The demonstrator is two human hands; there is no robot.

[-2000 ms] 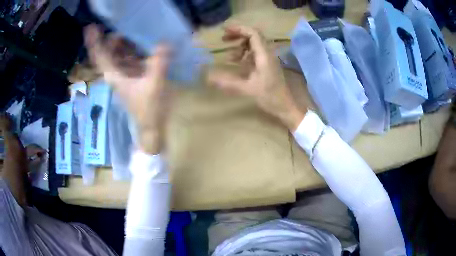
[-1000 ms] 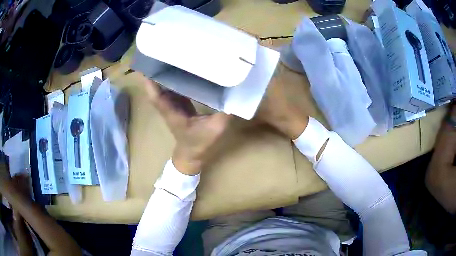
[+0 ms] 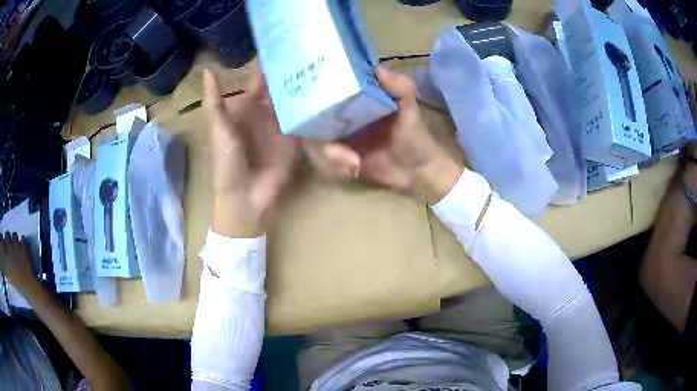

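A light blue and white retail box (image 3: 317,69) is held up above the table, its end towards me; its top is cut off by the upper edge. My right hand (image 3: 382,145) grips the lower right of the box, fingers beneath its end. My left hand (image 3: 248,145) is open and blurred, just left of the box, fingers spread; I cannot tell if a fingertip touches the box. What is inside the box is hidden.
Retail boxes and a frosted bag (image 3: 157,214) stand at the left. Frosted bags (image 3: 500,137) and more retail boxes (image 3: 611,92) lie at the right. Dark fan bases (image 3: 126,53) crowd the back left. Another person's arm (image 3: 69,336) is at the left edge, another (image 3: 665,252) at the right.
The box has turned from showing its white, open-looking end to showing a printed side and a shut end. My left hand has moved left, off the box's underside.
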